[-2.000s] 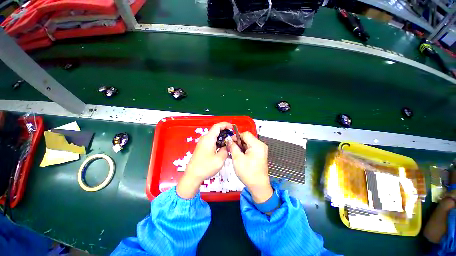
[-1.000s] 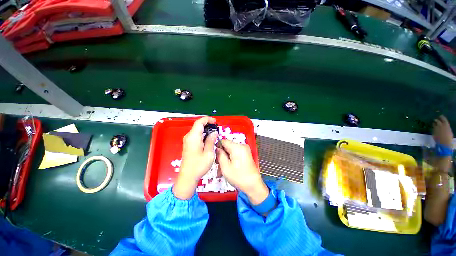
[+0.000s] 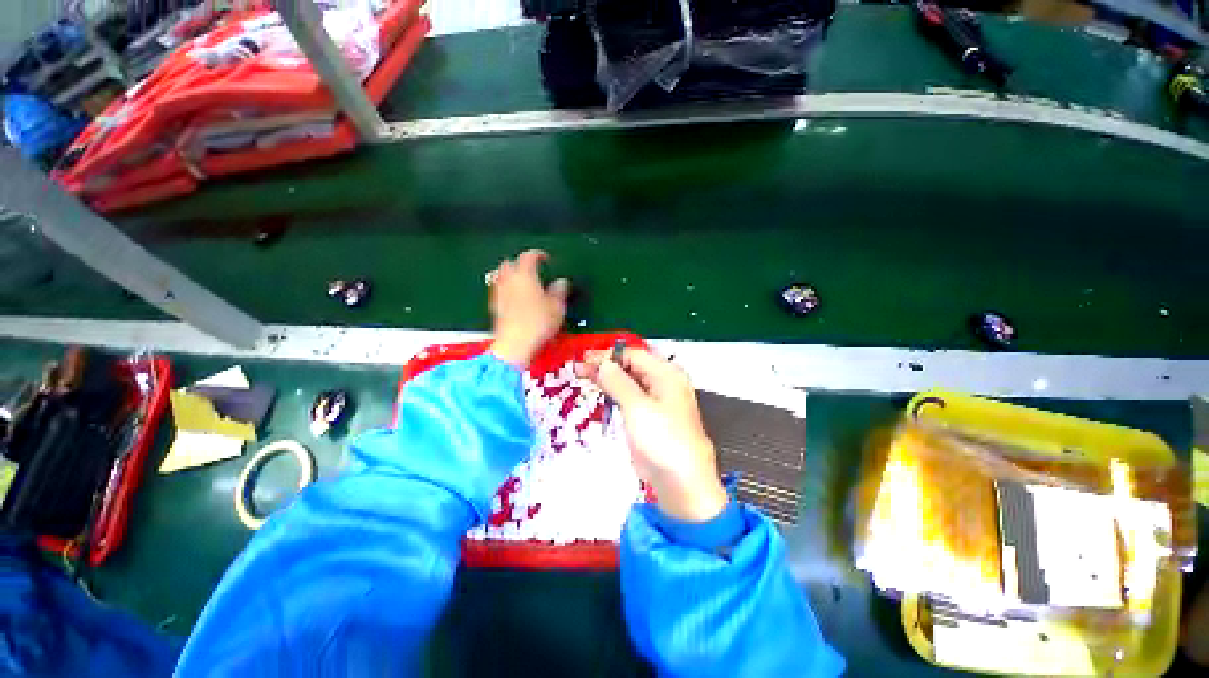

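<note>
My left hand (image 3: 528,307) reaches over the green belt beyond the red tray, with fingers spread downward. A dark shape, possibly a round black unit (image 3: 575,299), shows at its fingertips, and a small whitish bit shows at its left edge. I cannot tell whether the hand grips anything. My right hand (image 3: 659,421) is above the right part of the red tray (image 3: 557,554), with fingers closed around thin tweezers (image 3: 618,351), mostly hidden by the fingers. Many tiny white pads (image 3: 570,484) lie loose in the tray.
Black units lie on the conveyor belt (image 3: 690,212); another (image 3: 329,412) lies left of the tray, near a cream tape ring (image 3: 243,493) and yellow and black scraps. A striped sheet (image 3: 756,444) lies right of the tray. A yellow tray (image 3: 1164,629) holds amber sheets. A metal rail borders the belt.
My left hand has moved from over the tray, where it held a black unit, forward onto the belt. My right hand stays over the tray. The other person's arm at right has mostly left view.
</note>
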